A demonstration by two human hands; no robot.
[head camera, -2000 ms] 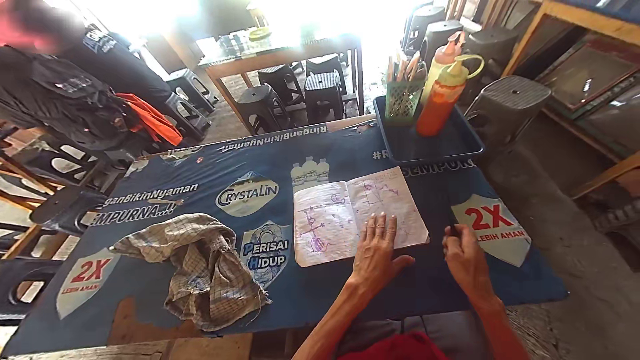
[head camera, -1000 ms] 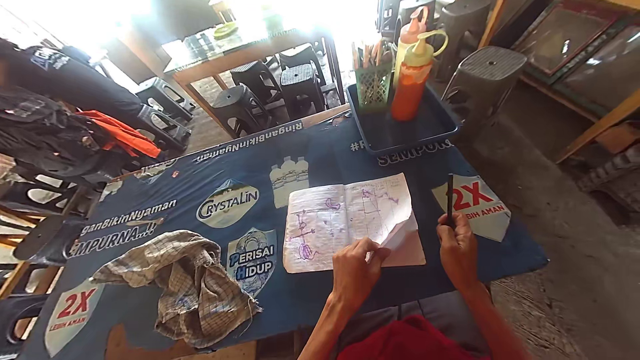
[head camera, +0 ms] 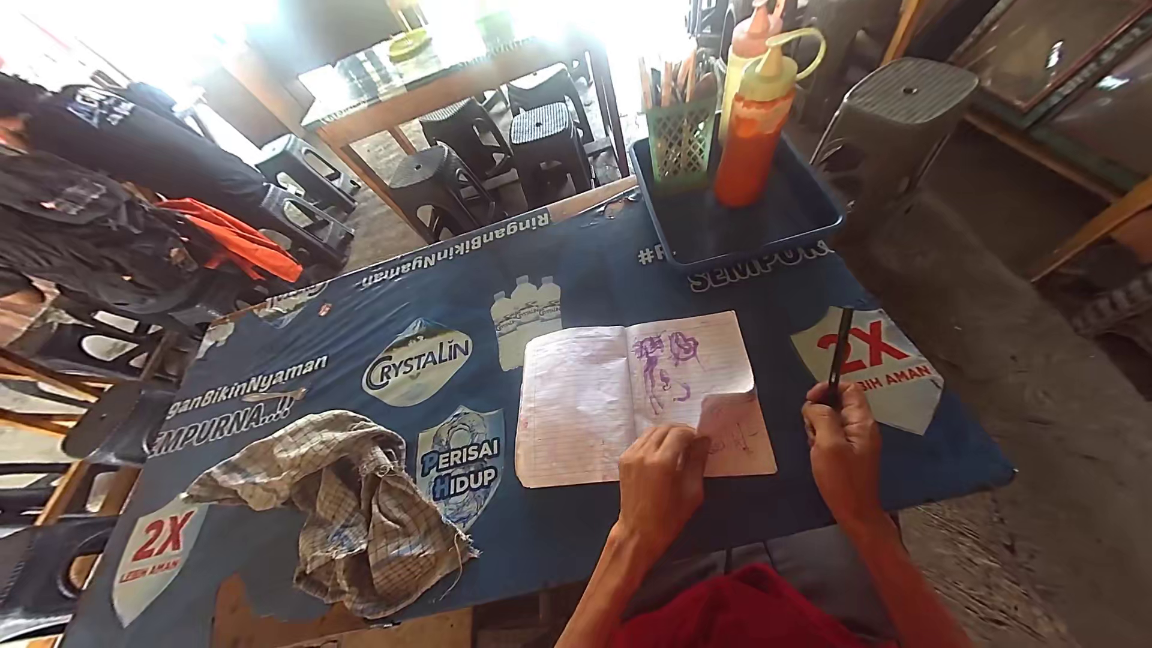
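An open lined notebook lies on the blue table cover, with purple ink drawings on its right page. At the lower part of that page is my left hand, fingers curled on the page, whose lower right corner is lifted and shows a brownish sheet beneath. My right hand, to the right of the notebook, grips a dark pen that points up and away from me. A crumpled checked cloth lies left of the notebook.
A blue tray at the table's far right holds a green basket of utensils, a red sauce bottle and another squeeze bottle. Plastic stools stand around. A person in dark clothes is at the far left.
My left hand has gone from lying flat on the right page to holding its lower edge, and a different page now shows. The dark pen stands up more plainly from my right hand than two seconds ago.
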